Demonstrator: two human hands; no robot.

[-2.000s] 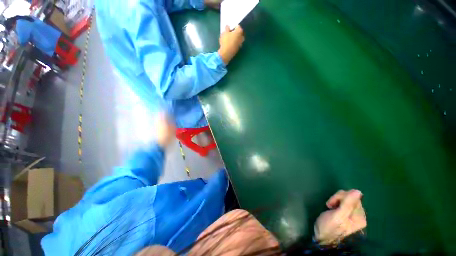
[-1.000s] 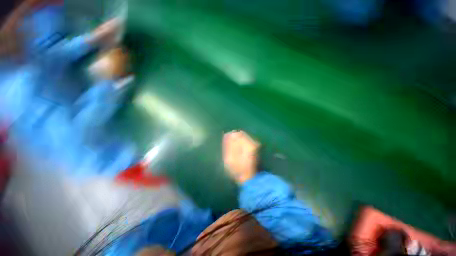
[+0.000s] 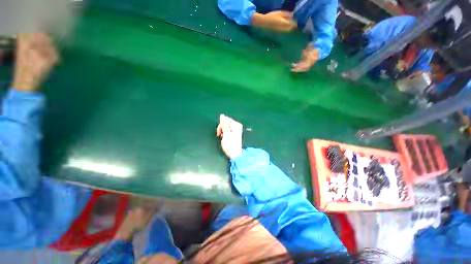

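Note:
My right hand (image 3: 231,136) is over the green belt surface (image 3: 144,129), near the middle of the view, with its fingers curled. No thing shows in it, but I cannot tell whether it hides something small. A blurred hand, apparently my left hand (image 3: 135,221), is low at the left, below the belt's front edge; its grip is unclear. The salmon-pink foam tray (image 3: 315,175) is right of my right sleeve. It holds a ribbed dark bundle (image 3: 336,159), a loose dark heap (image 3: 377,176), rows of flat black pieces and small white parts.
A second pink tray (image 3: 438,154) is beyond the first. Clear crumpled plastic (image 3: 387,227) lies below the trays. A neighbour's hand (image 3: 36,59) is at the left edge. Another person's hands (image 3: 309,58) are across the belt. Grey metal bars (image 3: 403,38) cross the right side.
The view has swung to the right, bringing the trays and people across the belt into sight. My right hand stays over the belt with its sleeve now fully showing; my left hand appears lower.

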